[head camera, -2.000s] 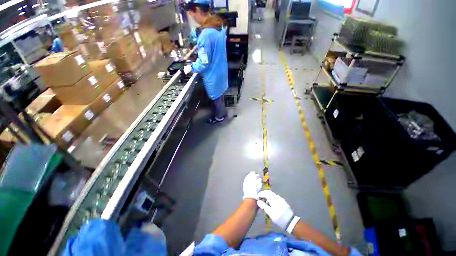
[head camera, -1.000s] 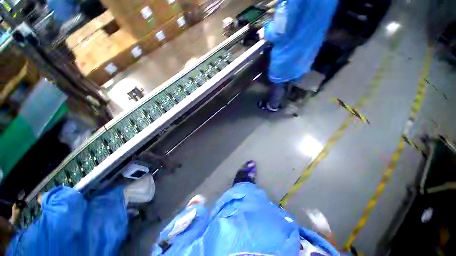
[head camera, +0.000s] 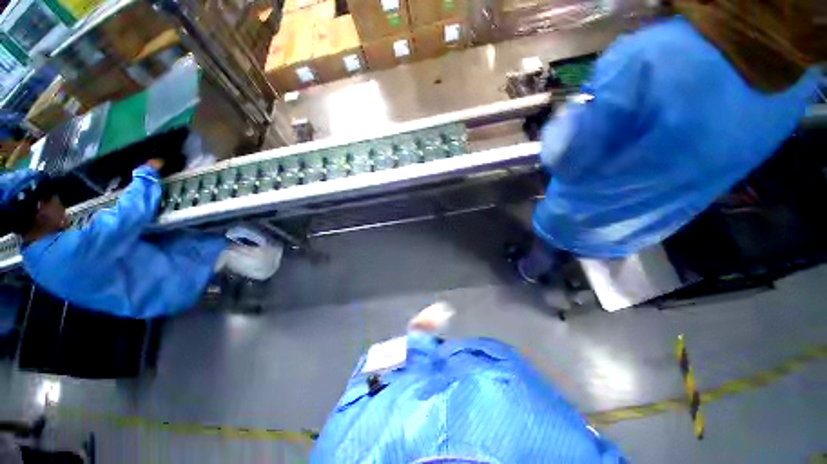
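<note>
A gloved hand, seemingly my left hand (head camera: 432, 317), is small and blurred in front of my blue gown; its finger pose and whether it holds anything cannot be made out. My right hand is not in view. Ahead, beyond a stretch of floor, a conveyor with pale rails (head camera: 363, 185) runs across the view. A row of green circuit boards (head camera: 335, 161) lies between its rails. My visible hand is well short of the conveyor and touches nothing on it.
A person in blue (head camera: 127, 245) sits at the conveyor's left, and another person (head camera: 635, 145) stands at its right. A white stool seat (head camera: 254, 256) is under the near rail. Cartons (head camera: 317, 45) stand behind. Yellow-black tape (head camera: 689, 385) marks the floor.
The view has swung left, from along the aisle to facing the conveyor side-on. My hands were together two seconds ago, then apart; now only one shows. Both people appear larger or more fully.
</note>
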